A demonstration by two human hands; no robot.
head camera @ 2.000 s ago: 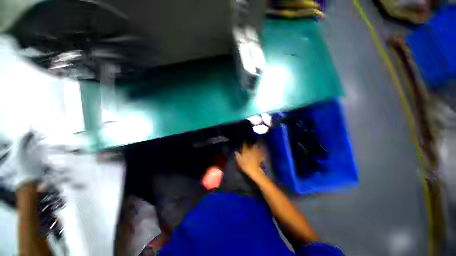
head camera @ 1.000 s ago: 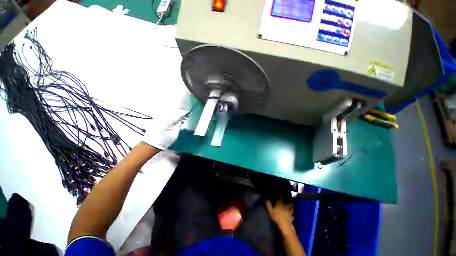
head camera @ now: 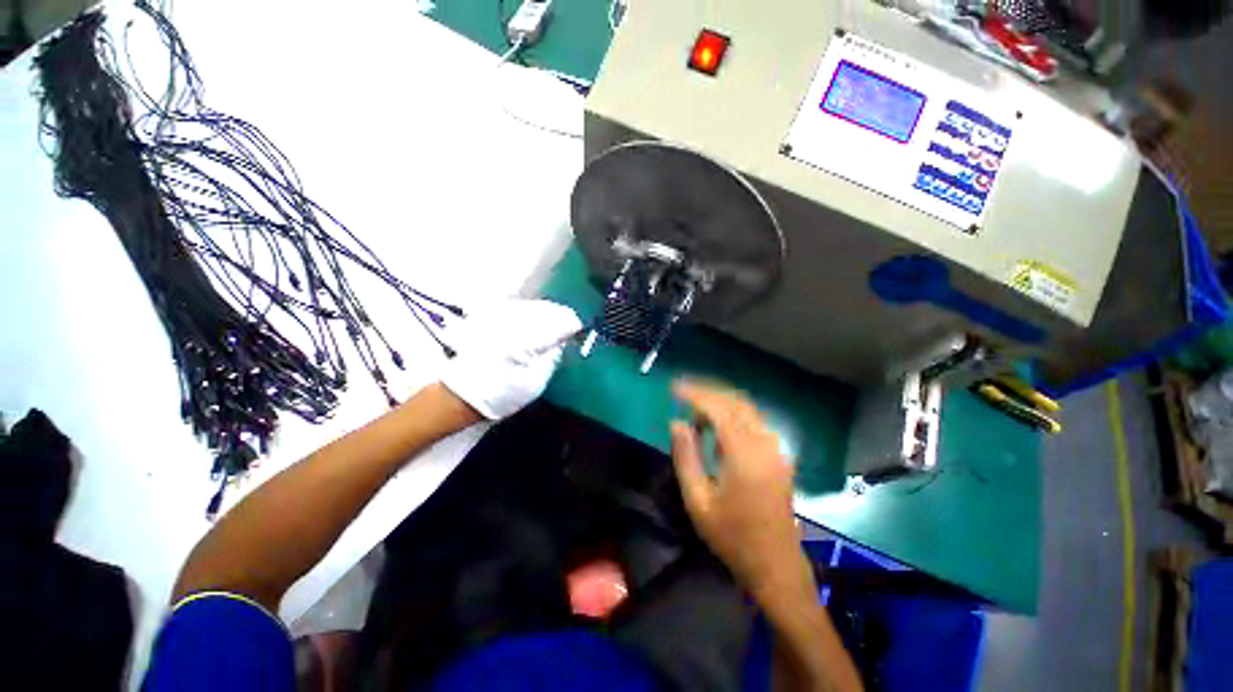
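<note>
My left hand (head camera: 511, 357), in a white glove, is beside the winding prongs (head camera: 653, 357), with its fingertips at a short black cable end. A black cable coil (head camera: 640, 304) is wound around the two prongs, in front of the dark winding disc (head camera: 679, 223). My bare right hand (head camera: 730, 460) is below and right of the prongs, slightly blurred, with fingers apart and nothing seen in it. The silver twist-tie head (head camera: 917, 422) stands to the right on the green mat.
A heap of loose black cables (head camera: 176, 291) lies on the white sheet at left. The beige machine (head camera: 811, 196) bears a control panel (head camera: 894, 129) and a lit red switch (head camera: 709, 52). Yellow-and-black tools (head camera: 1017, 404) lie behind the tie head. A blue bin (head camera: 933, 646) is low at right.
A cable coil is now on the prongs, which were bare before. My right hand has come up from below the bench edge towards the prongs. The view has shifted.
</note>
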